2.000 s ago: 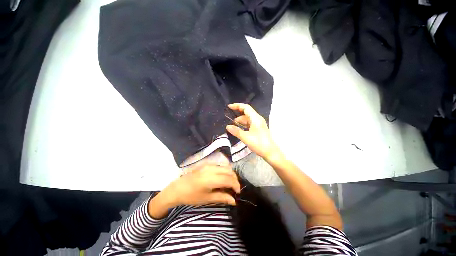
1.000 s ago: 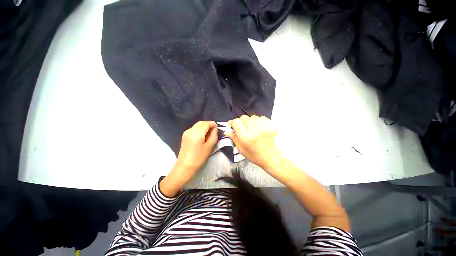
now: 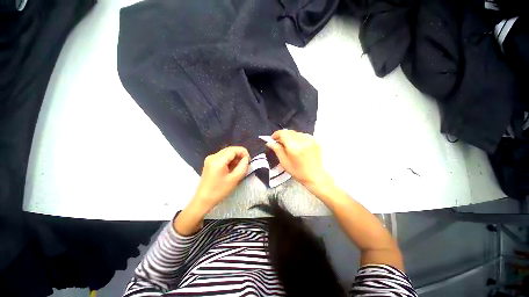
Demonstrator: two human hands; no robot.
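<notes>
Dark speckled trousers lie on the white table, with the waist towards me. The white waistband lining with dark lines shows at the near edge, around a dark gap. My left hand has its thumb and fingertips pinched together at the left part of the waistband. My right hand is closed just right of the gap. A small pale pointed piece sticks out left from its fingertips; I cannot tell whether it is a blade or lining. A dark pocket slit lies beyond the hands.
Dark garments are heaped at the right, and more dark cloth hangs at the left. A short dark thread lies on the white table. Dark hair hangs below the table's near edge, over my striped top.
Both hands came to the waistband from apart, the left from near my body. Since then they have separated slightly, and a pale pointed piece now shows at my right fingertips.
</notes>
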